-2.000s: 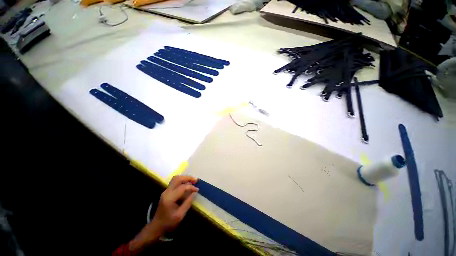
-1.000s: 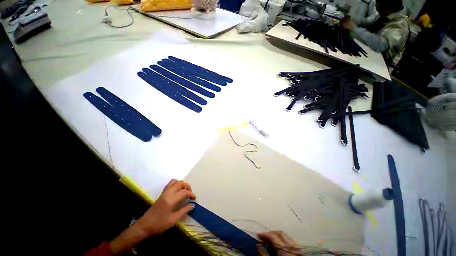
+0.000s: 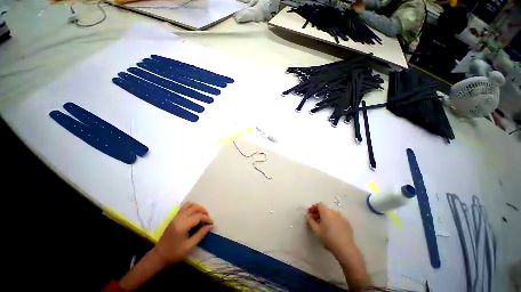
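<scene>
A plain navy strap piece lies along the board's near edge. My left hand pinches its left end. My right hand is over the beige board with fingertips pinched together. A faint fine line, seemingly the needle, shows at those fingertips. Pale specks lie on the board near the white thread cone. A wavy cord lies near the top tape.
Dotted navy straps lie at upper left, with two more nearer. One strap and grey looped strips lie at right. Black straps are heaped beyond the board. A person's arm and a white fan show behind.
My right hand has moved up from the strap onto the board, where the thin needle-like line lay, and its fingertips are now there. My left hand stays at the strap end. The view has shifted.
</scene>
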